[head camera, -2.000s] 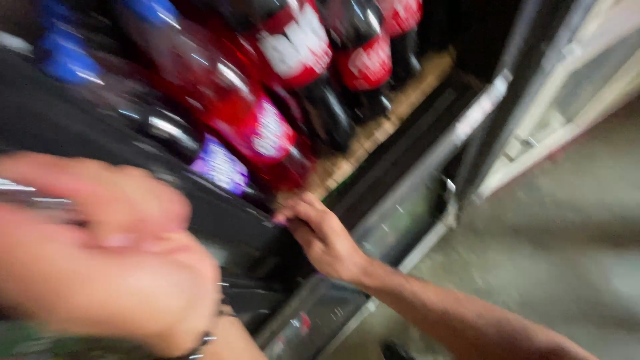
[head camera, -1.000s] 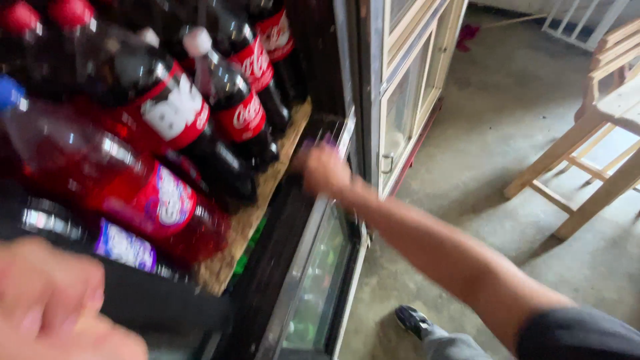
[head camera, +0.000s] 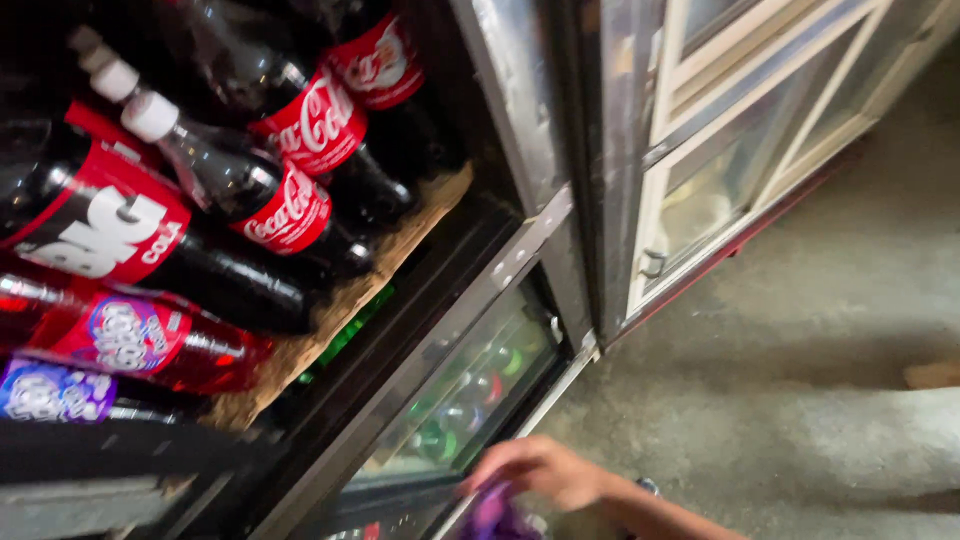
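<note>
My right hand (head camera: 536, 469), blurred at the bottom, has its fingers closed on a purple cloth (head camera: 499, 514) that hangs beside the fridge's lower glass door. My left hand is out of the picture. Up and to the left, several soda bottles stand on a cardboard-lined shelf (head camera: 360, 289): a Coca-Cola bottle (head camera: 289, 210) with a white cap, a larger Coca-Cola bottle (head camera: 319, 120) behind it, a Big Cola bottle (head camera: 112, 217), a red soda bottle (head camera: 135, 334) and a dark bottle with a purple label (head camera: 56, 391).
The metal door frame (head camera: 420, 352) runs diagonally below the shelf. Green bottles (head camera: 439, 442) show through the lower glass door. To the right stands a cream-framed glass cabinet (head camera: 712, 195) over the concrete floor (head camera: 787, 360).
My right hand has moved from the sill at the shelf's front edge to outside the lower door. My left hand, at the left before, has left the view. The view has shifted.
</note>
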